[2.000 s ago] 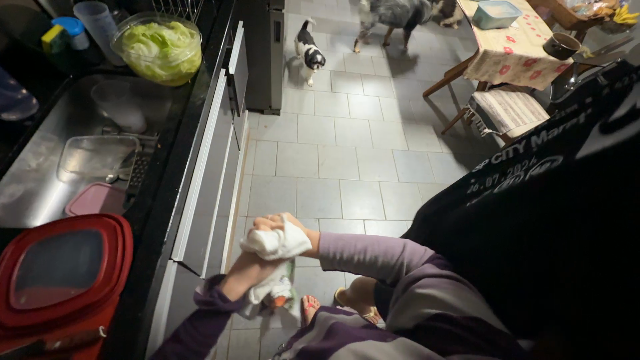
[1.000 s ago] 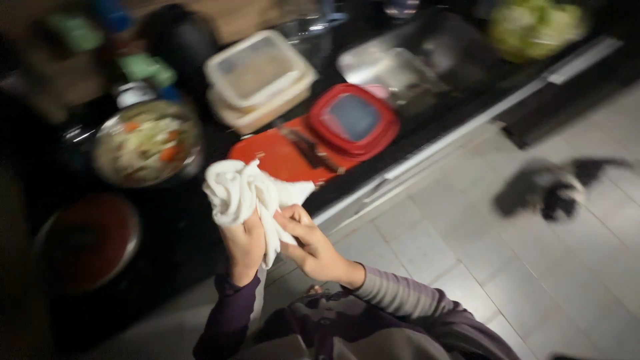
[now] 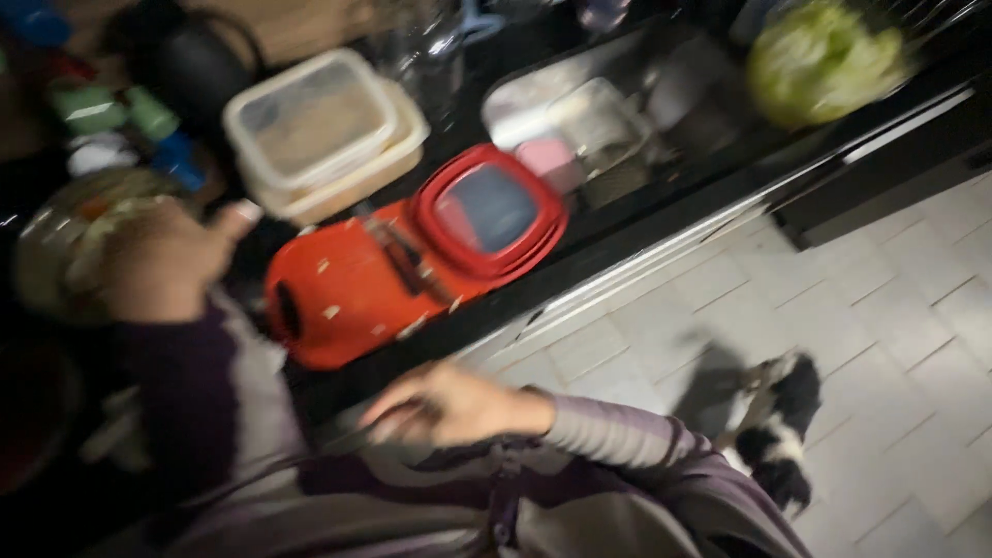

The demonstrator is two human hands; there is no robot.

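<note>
My left hand (image 3: 159,260) is blurred and reaches over a glass bowl of chopped vegetables (image 3: 46,248); whether it touches the bowl cannot be told, and its fingers are partly hidden. My right hand (image 3: 457,407) is in front of my body near the counter's edge, fingers loosely curled, with nothing seen in it. An orange cutting board (image 3: 341,271) with scraps on it lies between the bowl and the sink. A knife (image 3: 399,252) rests across the board, beside a red-rimmed lid or container (image 3: 492,209). A whitish, blurred shape, possibly the cloth (image 3: 120,430), is at the lower left.
Stacked lidded plastic containers (image 3: 325,128) stand behind the board. The sink (image 3: 527,108) holds dishes, with a bowl of lettuce (image 3: 825,66) to its right. A dark kettle or pot (image 3: 194,58) is at the back left. A black and white dog (image 3: 779,426) is on the tiled floor.
My hands have moved apart, and the white cloth they held is no longer in them. The left hand is now over the vegetable bowl. The view has swung from the floor to the counter.
</note>
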